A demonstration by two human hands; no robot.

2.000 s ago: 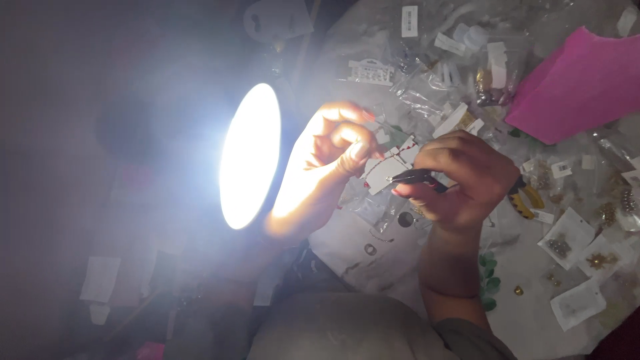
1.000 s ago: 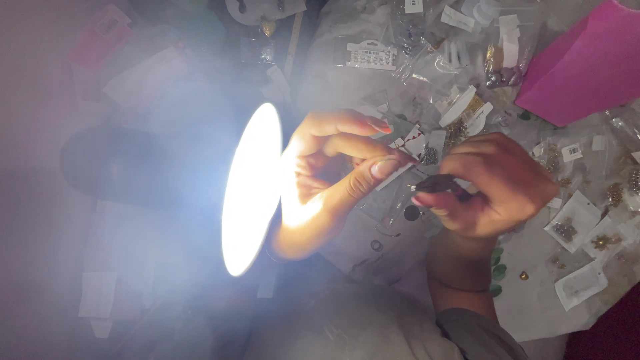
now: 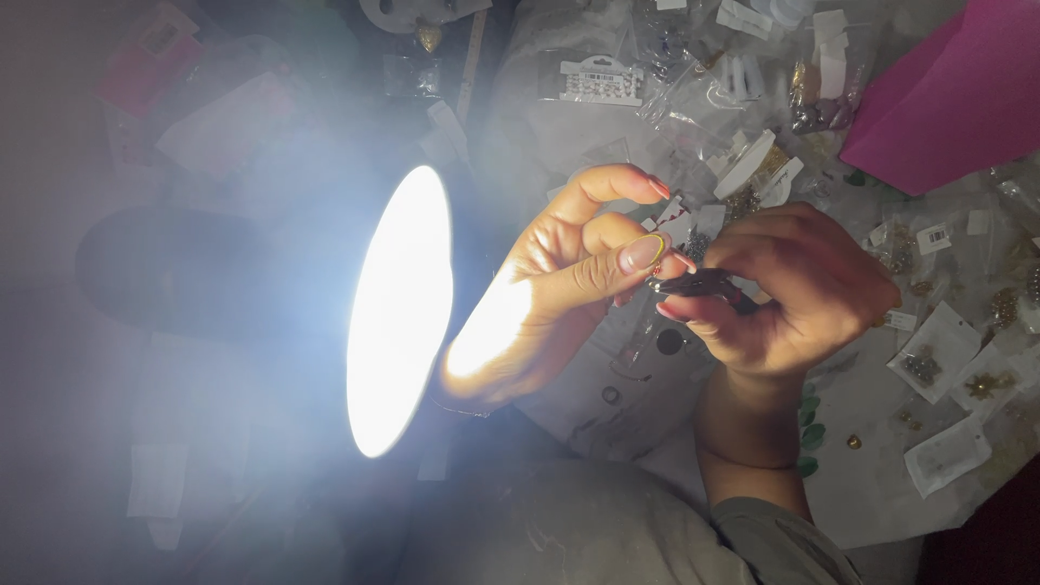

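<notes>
Thumb and fingertips of my left hand [image 3: 585,276] pinch a small piece of jewelry with red beads [image 3: 656,270], mostly hidden by the fingers. My right hand [image 3: 788,284] is closed around dark-handled jewelry pliers [image 3: 695,284], whose tips point left and meet or nearly meet the piece beside my left fingertips. Whether the jaws grip it cannot be told. Behind my left fingers, a white card with dark red marks or beads [image 3: 670,213] lies on the table. Below the hands are a dark round disc [image 3: 669,341] and a small metal ring [image 3: 610,396].
A bright lamp [image 3: 402,313] glares just left of my left hand. A magenta paper bag or box [image 3: 951,97] stands at the upper right. Plastic bags of findings [image 3: 934,353], a card of white beads [image 3: 601,81] and green leaves [image 3: 811,431] lie around the table.
The white card seen near my left fingers two seconds ago is no longer between my hands. The pliers have come up to my left fingertips. My left index finger has lifted away from the thumb.
</notes>
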